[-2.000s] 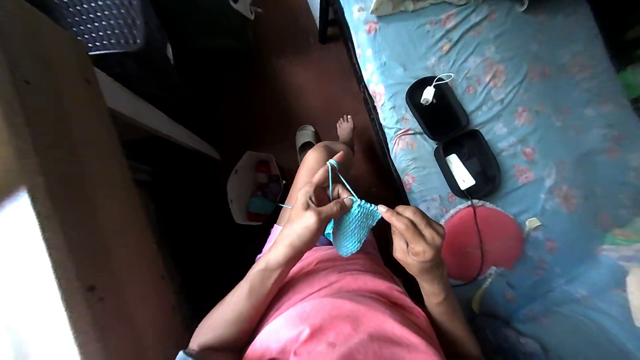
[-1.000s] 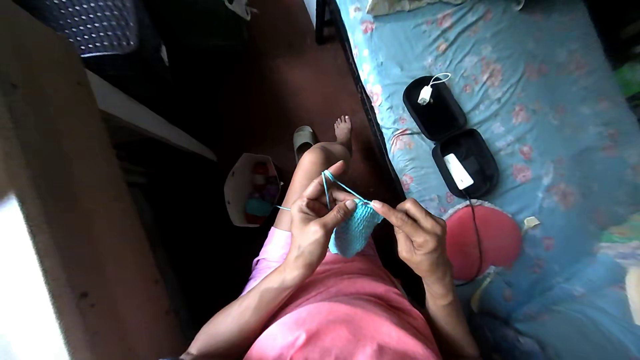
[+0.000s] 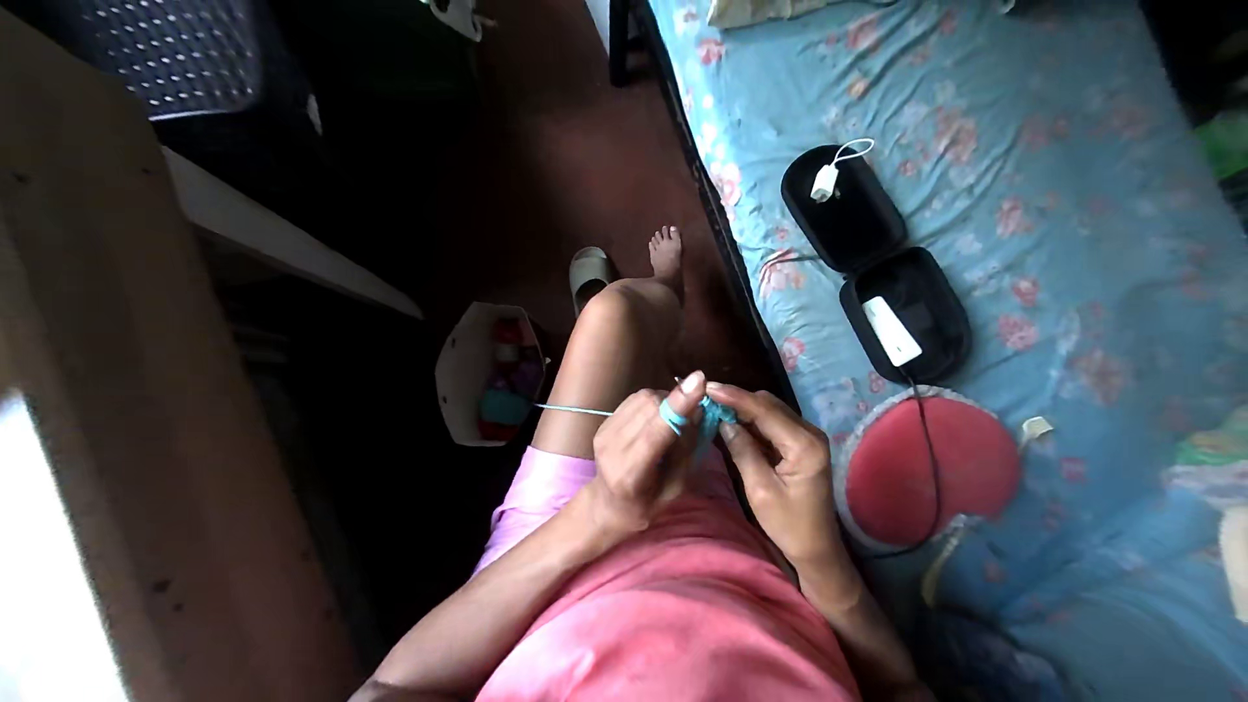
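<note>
My left hand (image 3: pixel 639 458) has turquoise yarn (image 3: pixel 672 417) looped around its raised index finger and is closed by the small turquoise crocheted or knitted piece (image 3: pixel 717 414). From the other side, my right hand (image 3: pixel 780 448) pinches the edge of that piece between thumb and fingers. A thin tip shows by the left fingertip; the rest of that tool is hidden by the fingers. The yarn runs left across my thigh to a turquoise ball (image 3: pixel 505 408) in an open white container (image 3: pixel 458 380), among red and purple yarn.
On the right, a bed with a blue floral sheet (image 3: pixel 1053 224) holds an open black case (image 3: pixel 916 312) with a white device, and a round red cushion (image 3: pixel 897 468) crossed by a cable. A slipper (image 3: pixel 589 273) lies on the floor near my foot. A wooden surface (image 3: pixel 146 390) borders the left.
My hands have drawn closer together around the turquoise piece. The left index finger, stretched out earlier with a long yarn strand toward the right hand, now sits beside the right fingertips.
</note>
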